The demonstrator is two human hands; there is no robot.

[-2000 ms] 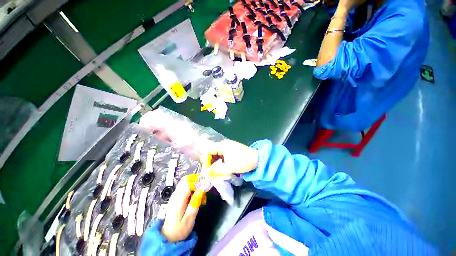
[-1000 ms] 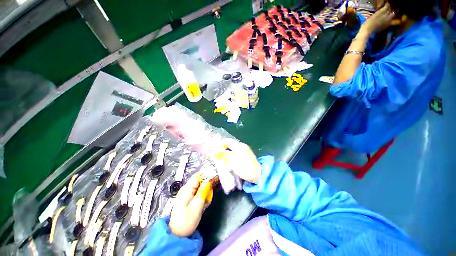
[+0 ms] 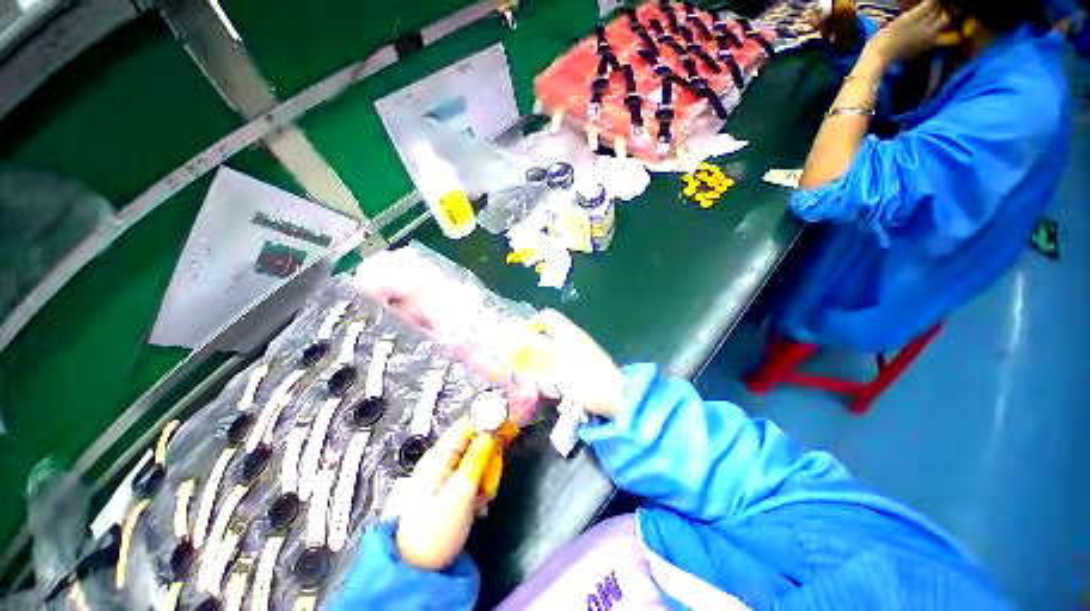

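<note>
My left hand [image 3: 445,495], with yellow-orange finger cots, holds a small round watch case [image 3: 490,411] by its fingertips; its bright, pale face is turned up. My right hand [image 3: 571,364], also with finger cots, is just above and to the right, pinching a crumpled white cloth [image 3: 565,427] that hangs below the fingers. A gap shows between the cloth hand and the watch case. Rows of wristwatches with pale straps and dark cases [image 3: 369,412] lie on the plastic-covered tray [image 3: 412,388] left of my hands. The held watch's strap is not clearly visible.
A pink wrapped pad [image 3: 412,313] lies behind my hands. Beyond are a white bottle with yellow label [image 3: 453,210], small bottles [image 3: 594,216], loose finger cots [image 3: 706,184] and a red tray of black-strapped watches [image 3: 598,102]. A seated person in blue [image 3: 944,203] is at right.
My left hand has brought the watch case up into view with its pale face showing. My right hand and the cloth have moved slightly away from it.
</note>
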